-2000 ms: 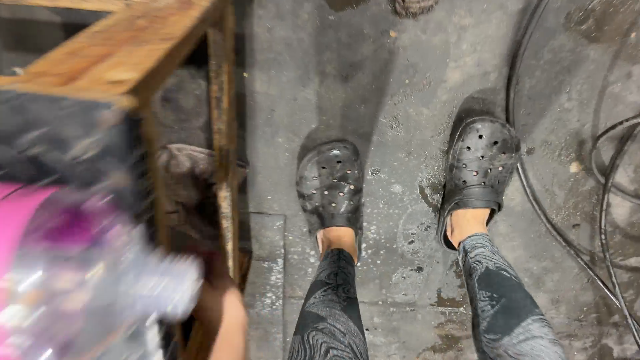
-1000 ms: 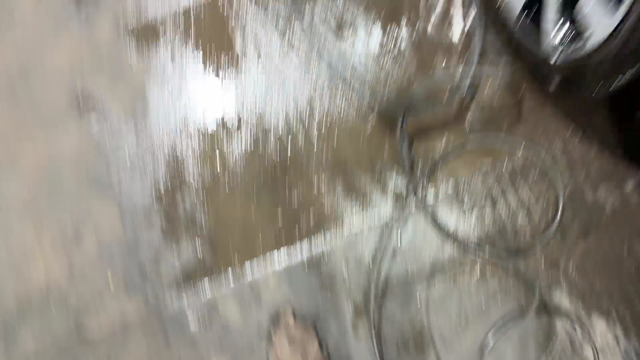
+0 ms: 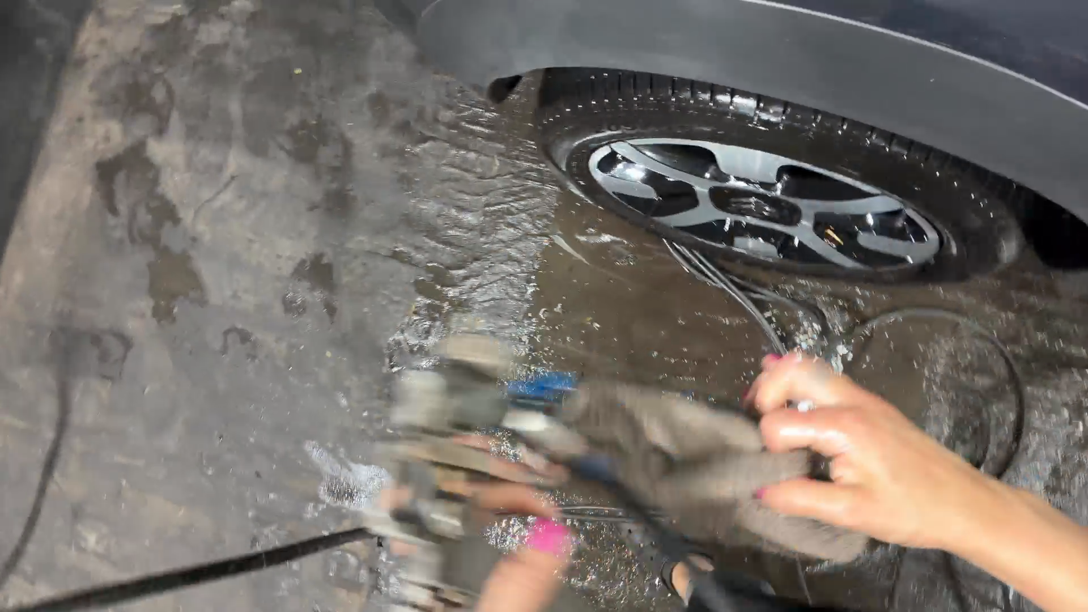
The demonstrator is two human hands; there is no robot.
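Low in the view, my left hand (image 3: 523,544) is closed on a blurred metal tool fitting (image 3: 442,459) with a blue part, and a black hose runs off it to the lower left. To its right, my right hand (image 3: 833,442) grips a wet grey-brown cloth (image 3: 680,450), which hangs beside the fitting. Motion blur hides the exact shape of the fitting and where cloth and fitting meet. Beyond both hands, a car wheel (image 3: 756,204) with silver and black spokes and a wet tyre stands on the floor.
The dark car body (image 3: 765,51) overhangs the wheel. Brown water (image 3: 629,314) covers the floor below it. Thin hoses (image 3: 1011,374) lie in loops at the right, and a black hose (image 3: 204,565) crosses the lower left. Part of a shoe shows at the bottom.
The view has swung from my feet and a wooden frame to the car wheel. Both my hands are now in view with the cloth and the fitting; a blurred clear bottle showed two seconds ago.
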